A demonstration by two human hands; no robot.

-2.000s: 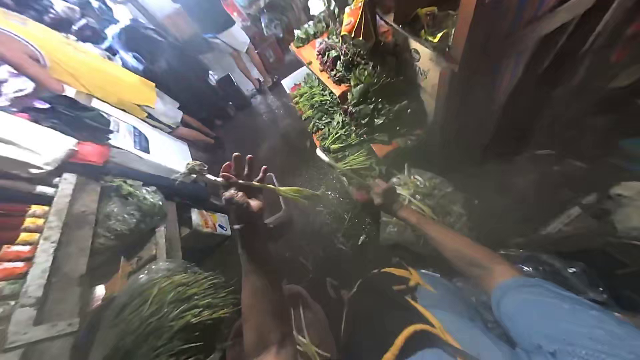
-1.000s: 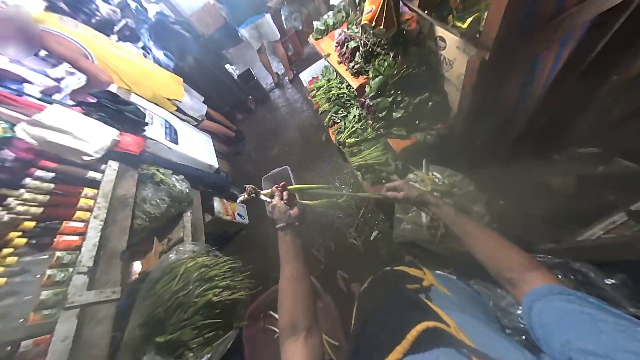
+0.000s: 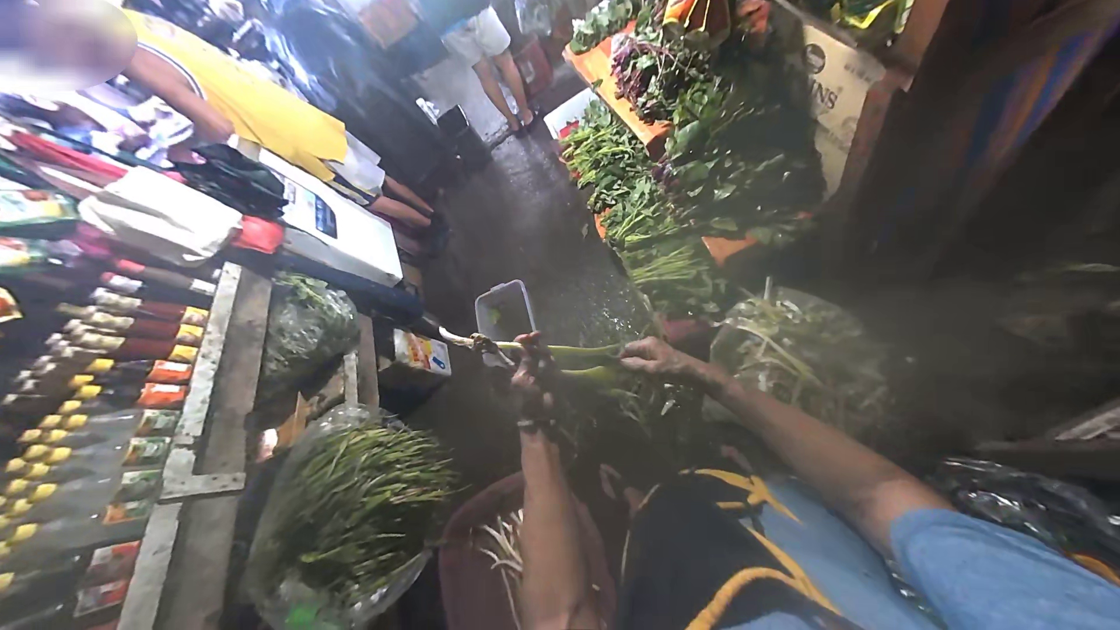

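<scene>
My left hand [image 3: 532, 376] is closed around long green stalks [image 3: 577, 352] near their pale root end, which sticks out to the left. Farther right, my right hand [image 3: 656, 360] grips the same stalks by their leafy part. The stalks lie roughly level between both hands. Just behind my left hand is a clear plastic tub [image 3: 505, 308]. Below my left forearm, a dark reddish basin [image 3: 459, 542] holds thin white stalks [image 3: 503, 547]. A plastic bag of green stalks [image 3: 367, 507] stands at the lower left.
Leafy greens [image 3: 647, 210] are heaped on an orange-edged stand ahead right. A clear bag of trimmings [image 3: 787, 350] sits beside my right forearm. At left are a wooden frame [image 3: 206, 385], bottles [image 3: 131, 324] and a white box [image 3: 341, 219]. A person in yellow [image 3: 254, 87] bends there; another stands farther back.
My left hand, open with spread fingers two seconds ago, has closed around the stalks. My right hand stays on their leafy part. The view has shifted.
</scene>
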